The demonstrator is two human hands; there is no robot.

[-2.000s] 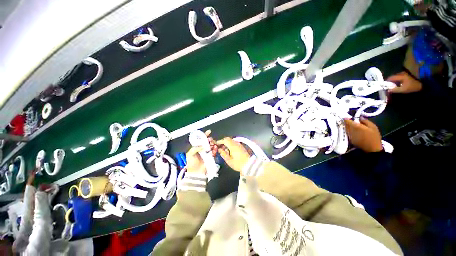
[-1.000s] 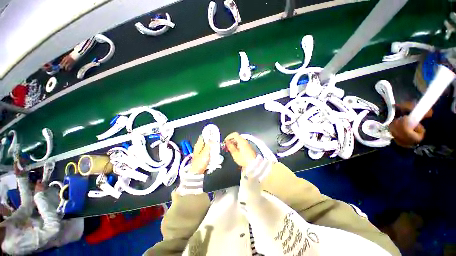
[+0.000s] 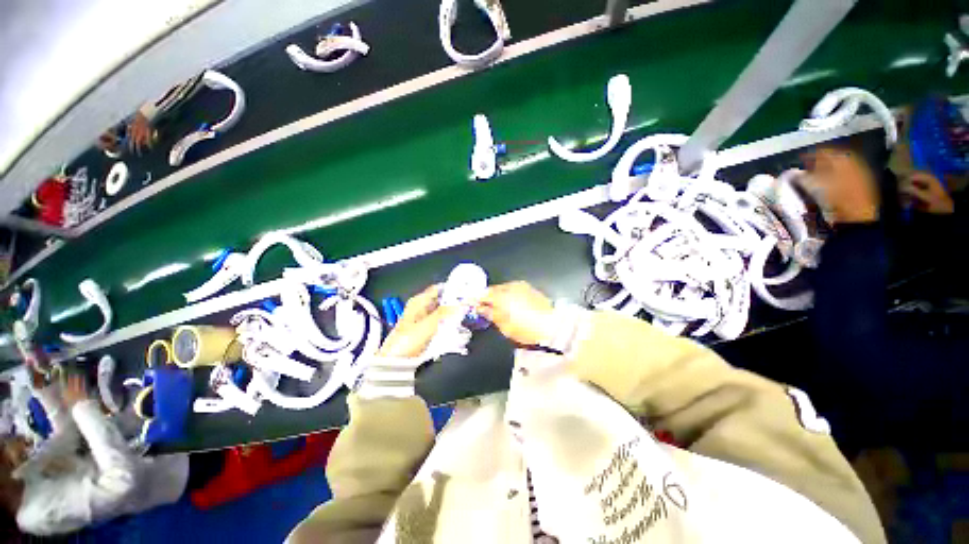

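Note:
A white curved housing piece with a round end [image 3: 464,285] is held up in front of me over the black ledge. My left hand [image 3: 417,324] grips it from the left, below the round end. My right hand [image 3: 517,311] is at its right side, fingertips pinched close to the round end beside something small and blue. What exactly the right fingertips hold is too small to tell. A large tangled pile of white curved units [image 3: 680,250] lies to the right. A smaller pile of white units [image 3: 308,351] with blue parts lies to the left.
A green conveyor [image 3: 372,218] runs beyond the ledge, carrying a few white units. A yellow tape roll [image 3: 202,346] and a blue holder [image 3: 170,404] are at far left. A grey support [image 3: 765,85] slants down at the right. A neighbour's hand [image 3: 845,186] reaches to the right pile; another person sits far left.
The held piece and my left hand have turned, and my right fingertips have moved in against it. Units on the belt have shifted left. The neighbour's hand has moved onto the right pile.

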